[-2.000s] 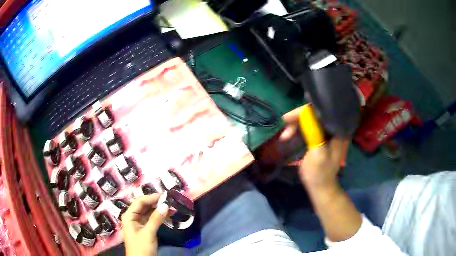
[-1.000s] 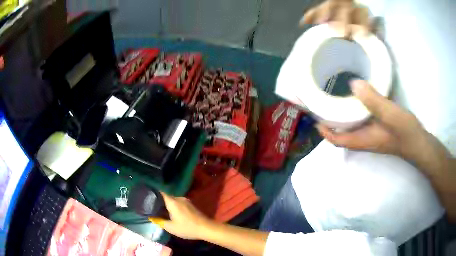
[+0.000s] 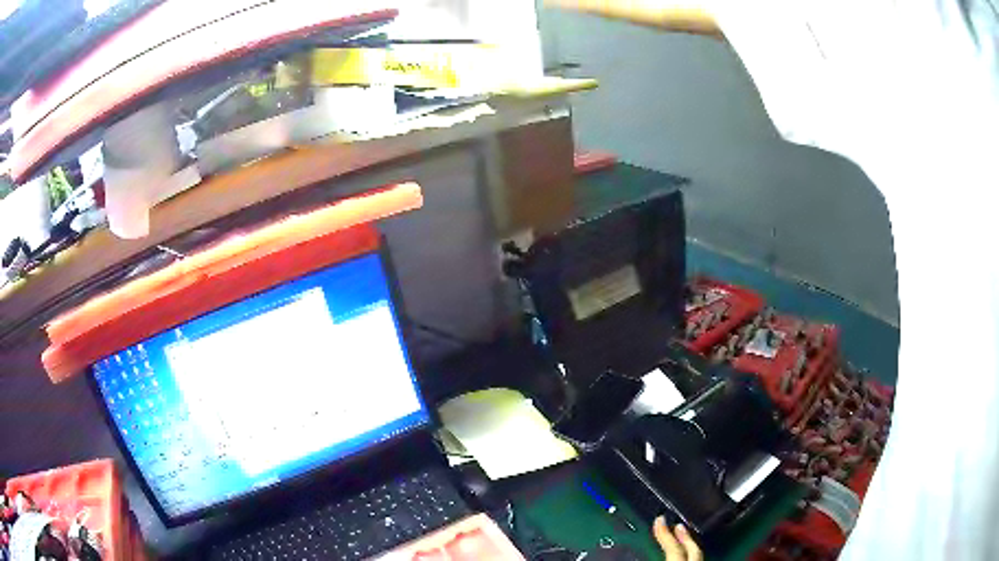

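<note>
Only a few fingers of my right hand (image 3: 676, 539) show at the bottom edge, in front of the black boxy machine (image 3: 701, 460). The rest of the hand is cut off, so what it holds is hidden. My left hand is out of the picture. The black machine stands with its lid raised and a white label showing at its front. The corner of the pink-red blister tray (image 3: 466, 545) shows at the bottom, before the black keyboard (image 3: 351, 524). The monitor (image 3: 290, 384) shows a white window on blue.
Red trays (image 3: 230, 263) rest on the monitor. Filled red trays stand at left (image 3: 110, 493) and beyond the machine (image 3: 767, 351). Yellowish paper (image 3: 506, 433) and a blue pen (image 3: 598, 496) lie on the bench. A shelf (image 3: 329, 159) runs above. A white-clothed person (image 3: 931, 274) stands close at right.
The view has swung up and left to the monitor and shelf. The label roll held by the other person is out of view. My left hand and its watch, seen earliest, are gone from view.
</note>
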